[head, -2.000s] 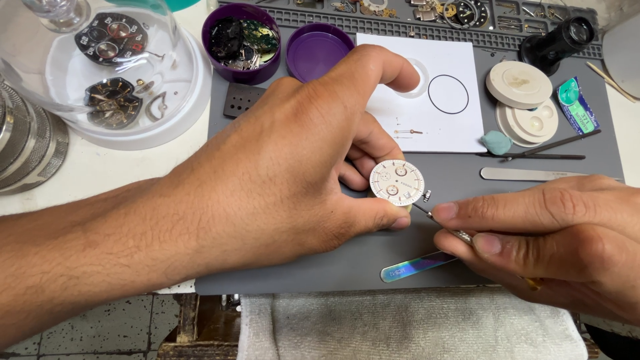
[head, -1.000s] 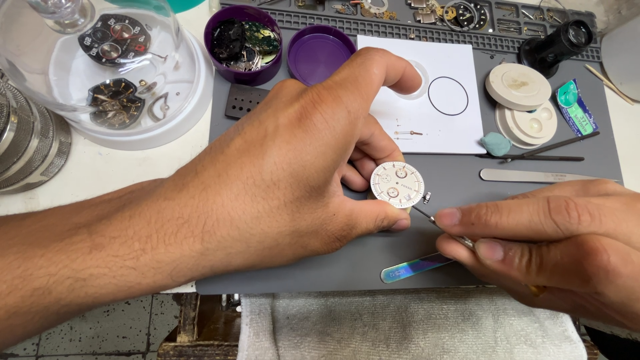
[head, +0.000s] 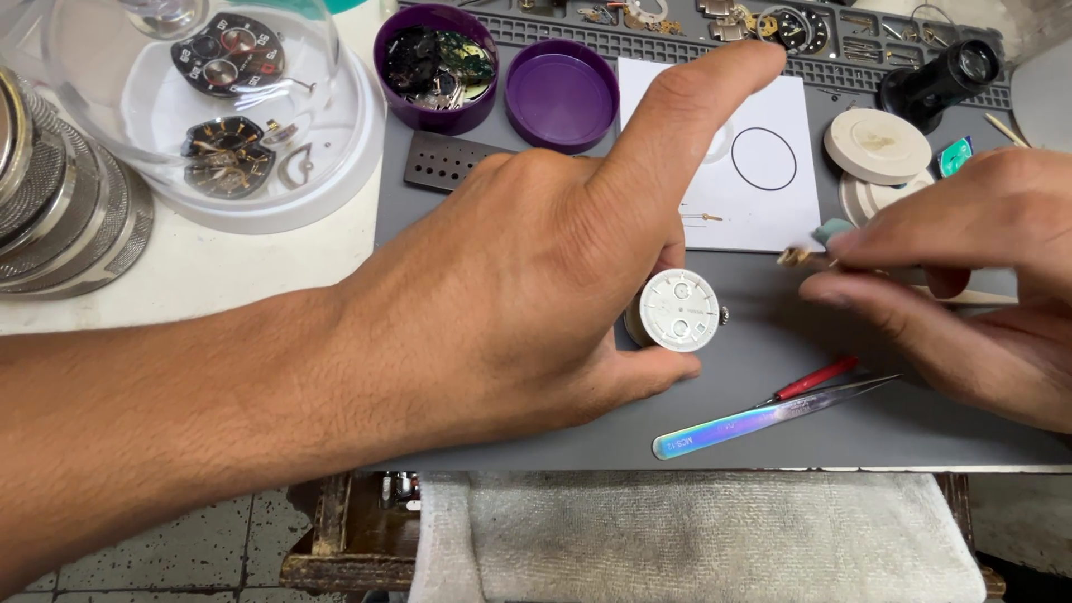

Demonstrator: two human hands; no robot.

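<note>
My left hand [head: 536, 276] holds a small watch movement with a white dial [head: 679, 310] between thumb and fingers, its index finger raised. The dial faces up, and a crown [head: 724, 316] shows at its right edge. My right hand [head: 963, 276], partly blurred, pinches a thin tool near a piece of blue-green putty [head: 833, 231]; a small brownish blurred thing [head: 793, 255] is at the tool's left end. Below the hands, iridescent tweezers [head: 754, 419] and a red-handled tool [head: 816, 378] lie on the grey mat [head: 536, 444].
Purple tub [head: 389, 84] of parts, its purple lid [head: 561, 94], white paper [head: 804, 209] with a black ring and watch hands, and black loupe [head: 938, 79] stand behind. A clear dome [head: 92, 92] covers dials at left. A towel [head: 695, 536] hangs in front.
My right hand has moved up and away from the dial, toward the putty. The red-handled tool now lies by the tweezers. The dial has turned in my left hand.
</note>
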